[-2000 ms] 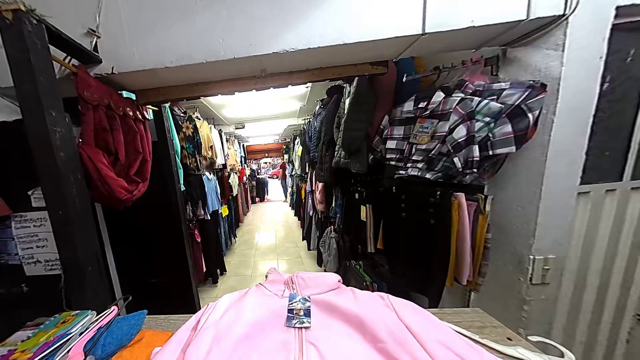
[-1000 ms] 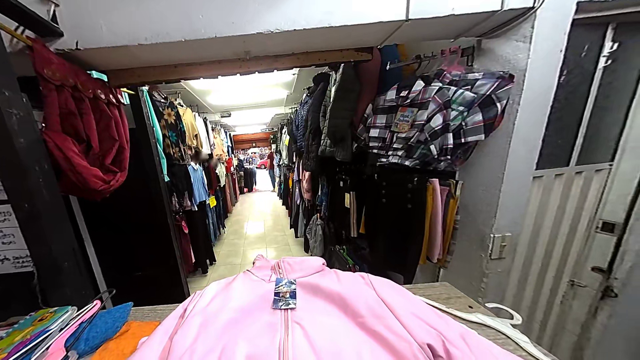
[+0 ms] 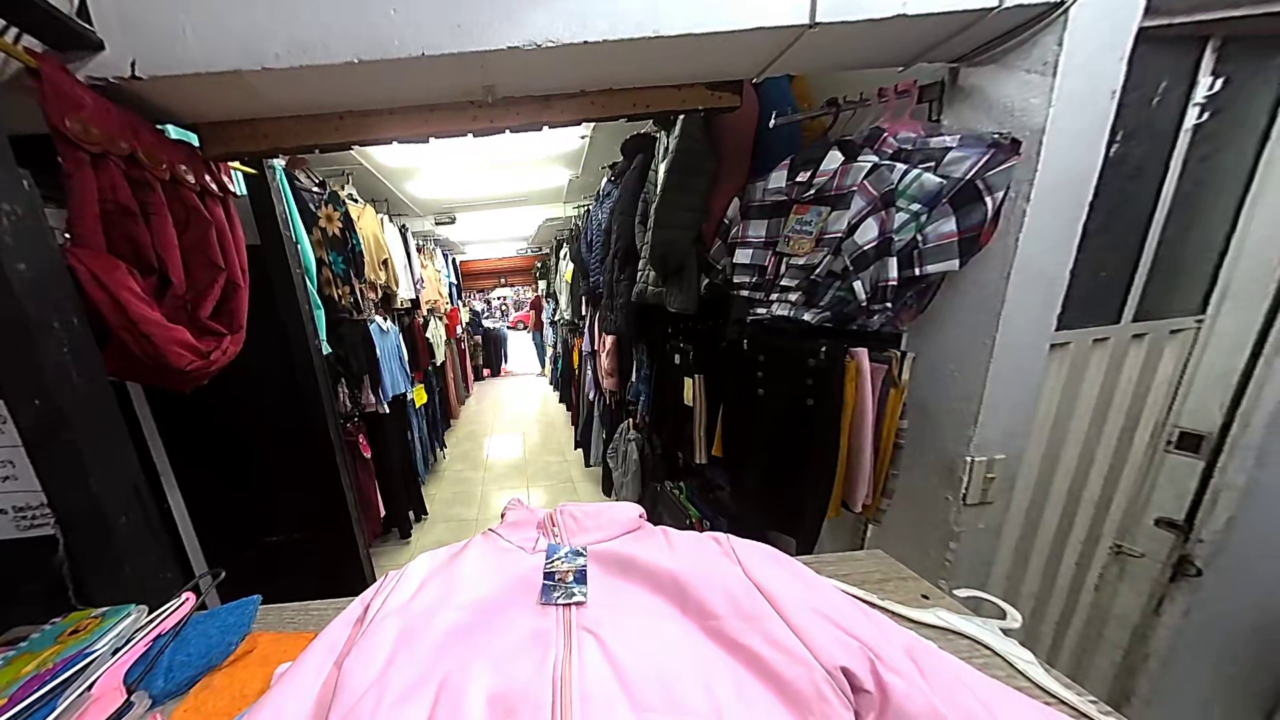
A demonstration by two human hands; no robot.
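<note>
Neither of my hands shows in the head view. A pink zip-up jacket (image 3: 660, 620) lies spread on a wooden counter (image 3: 880, 580), its collar toward the aisle and its front zipper closed. A blue printed hang tag (image 3: 564, 575) rests near the top of the zipper. To the right of the jacket lies a white plastic hanger (image 3: 985, 625), its hook pointing right. At the lower left are a blue cloth (image 3: 200, 645), an orange cloth (image 3: 240, 675) and a pink hanger (image 3: 125, 665) among other hangers.
Beyond the counter, a tiled aisle (image 3: 500, 460) runs between racks of clothes. A plaid shirt (image 3: 850, 230) hangs at the upper right, a dark red garment (image 3: 160, 240) at the upper left. A person (image 3: 537, 330) stands far down the aisle. A metal door (image 3: 1110, 450) is at the right.
The view has turned to the right, bringing more of the metal door and the white hanger into sight. The jacket remains spread on the counter.
</note>
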